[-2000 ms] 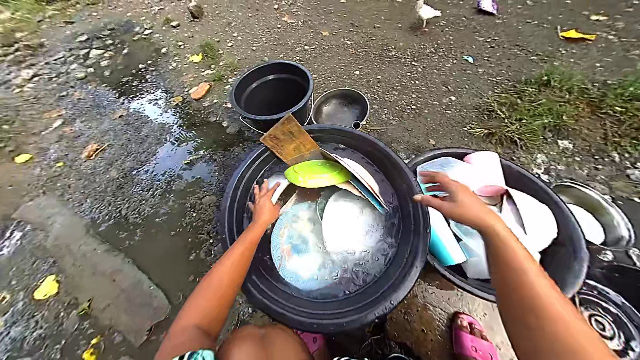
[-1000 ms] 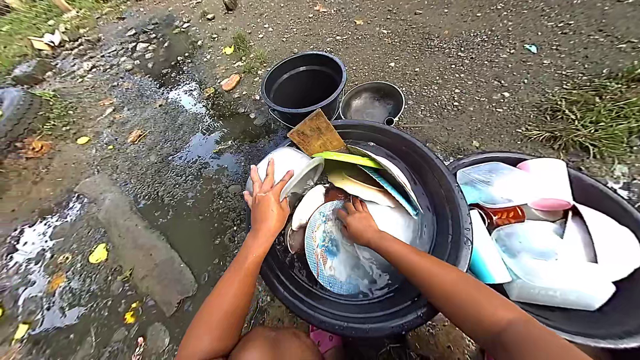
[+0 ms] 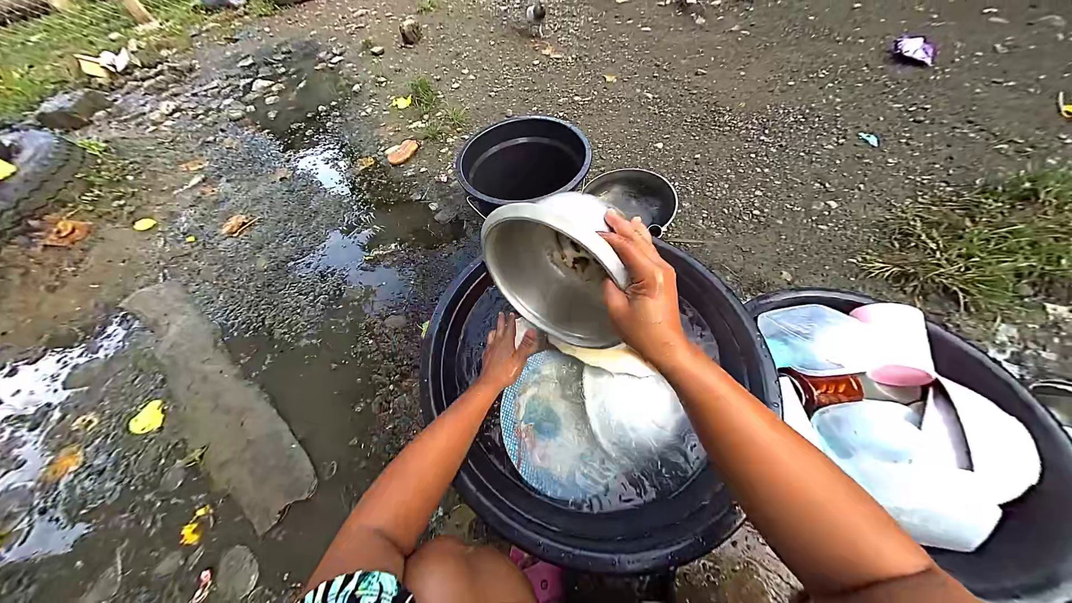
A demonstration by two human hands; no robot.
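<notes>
My right hand (image 3: 643, 289) grips the rim of a metal bowl (image 3: 544, 272), which is tilted on its side above a black plastic tub (image 3: 603, 536) with dark bits on its inner wall. My left hand (image 3: 505, 352) is low in the tub, just below the bowl, near a pale item; whether it holds this cannot be told. Plates lie in the tub's water: one with a blue patterned rim (image 3: 536, 444) and a white one (image 3: 641, 419) overlapping it. The bowl hides the back of the tub.
A black bucket (image 3: 525, 163) and a metal pan (image 3: 634, 197) stand behind the tub. At right, a second black tub (image 3: 1026, 536) holds plastic containers (image 3: 812, 335) and other dishes. Muddy puddles and a flat stone slab (image 3: 222, 410) lie at left, grass (image 3: 988, 243) at right.
The metal bowl, at the tub's left side under my left hand a second ago, is now raised and tilted in my right hand. My left hand has moved down into the tub.
</notes>
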